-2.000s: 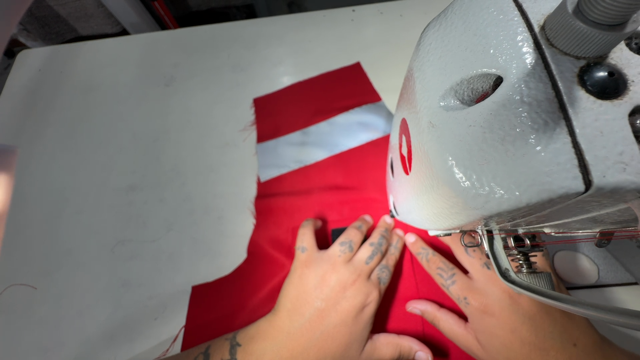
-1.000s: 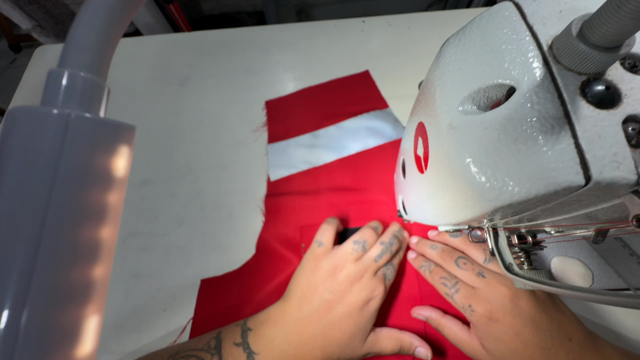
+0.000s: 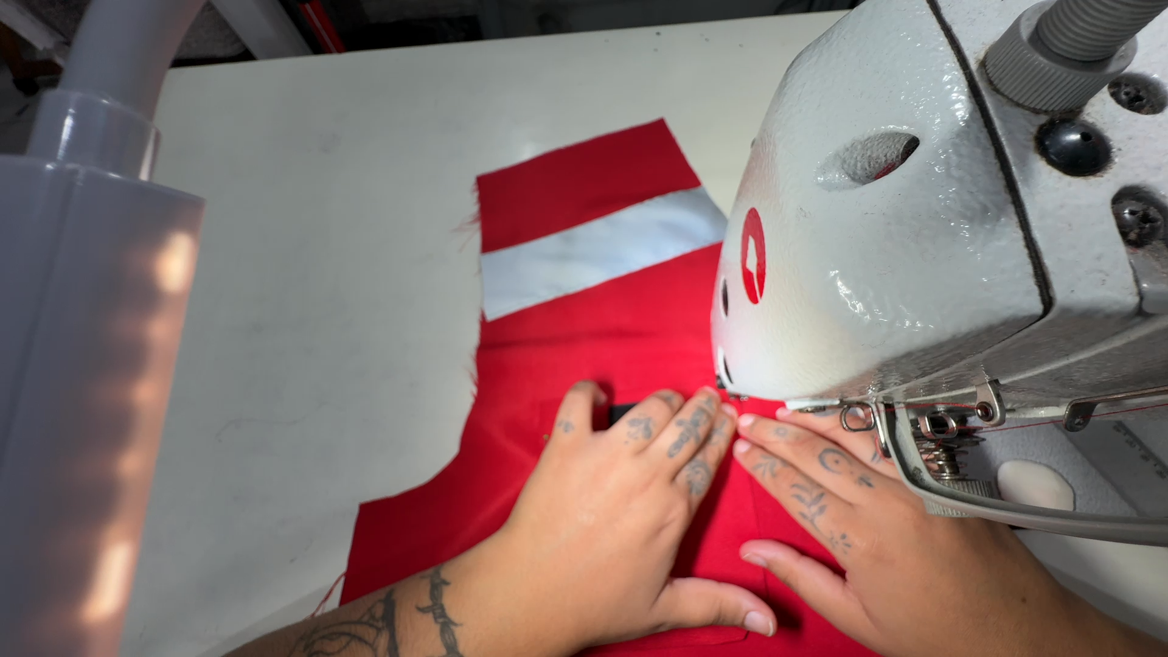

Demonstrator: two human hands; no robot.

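Red fabric with a silvery-grey band across its upper part lies on the white table. My left hand rests on it, fingertips pressed down just left of the sewing machine head, with a small dark item partly hidden under its fingers. My right hand lies beside it on the fabric, palm down, some of its fingers reaching under the machine head. The fingertips of both hands nearly meet. The needle area is hidden behind the machine head.
A grey lamp with a lit strip and a bent neck stands at the left. The white tabletop extends behind and left of the fabric. Red thread runs through metal guides on the machine's front. Dark objects lie beyond the table's far edge.
The view has shifted, bringing the lamp in at the left. Both hands stay on the fabric beside the machine head, with little plain movement.
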